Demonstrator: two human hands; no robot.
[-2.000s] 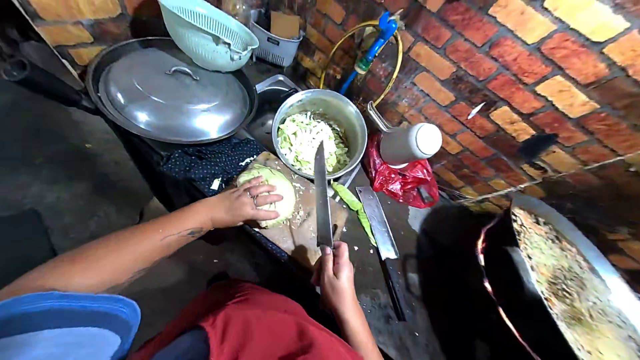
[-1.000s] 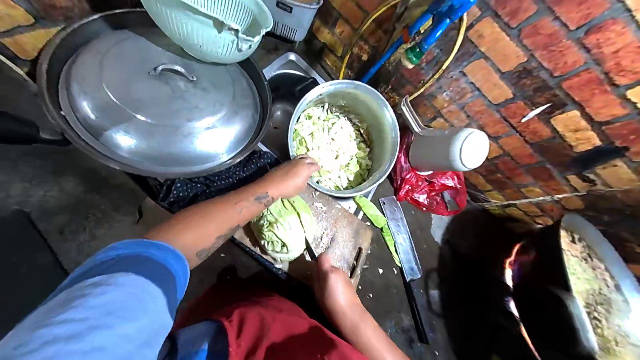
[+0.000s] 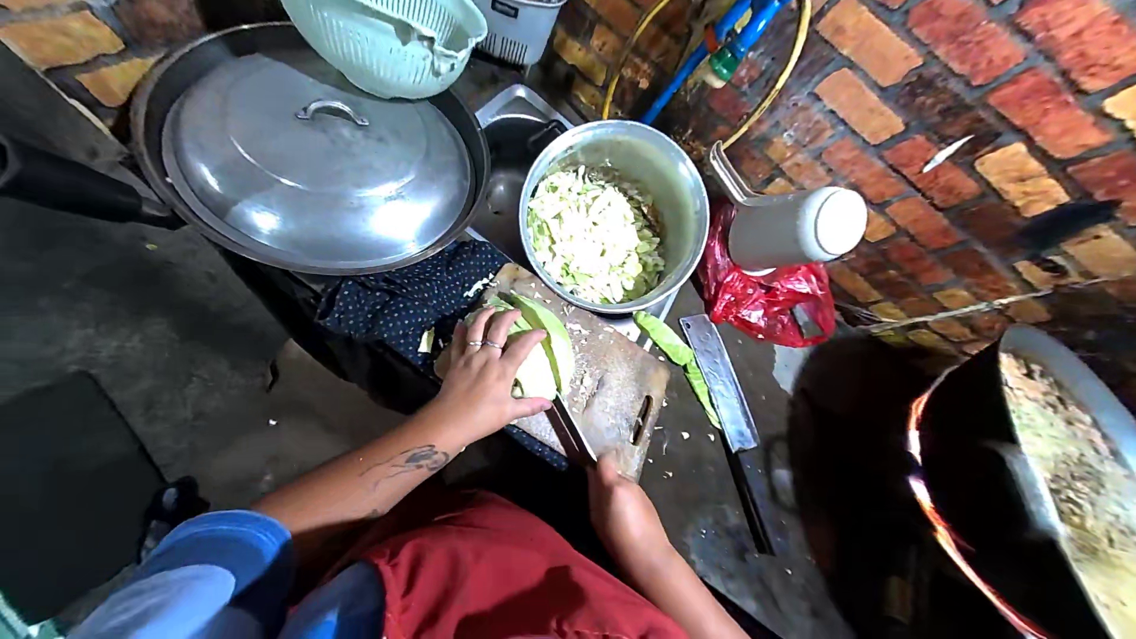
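My left hand, with rings on it, rests spread over a head of cabbage and grips it against the cutting board. My right hand is closed around the handle of a kitchen knife; its blade is at the cabbage's near right side, its far part hidden there. Just beyond the board, a metal pot holds chopped cabbage. Loose green leaves and a cleaver with a black handle lie right of the board.
A large pan with a metal lid and a pale green colander stand at the back left. Behind the pot is a sink. A pitcher stands by a red plastic bag. At right, a wok with food sits over glowing fire.
My left hand has moved back from the pot's rim onto the cabbage. The knife, held upright over the board two seconds ago, is now low against the cabbage. The view has shifted.
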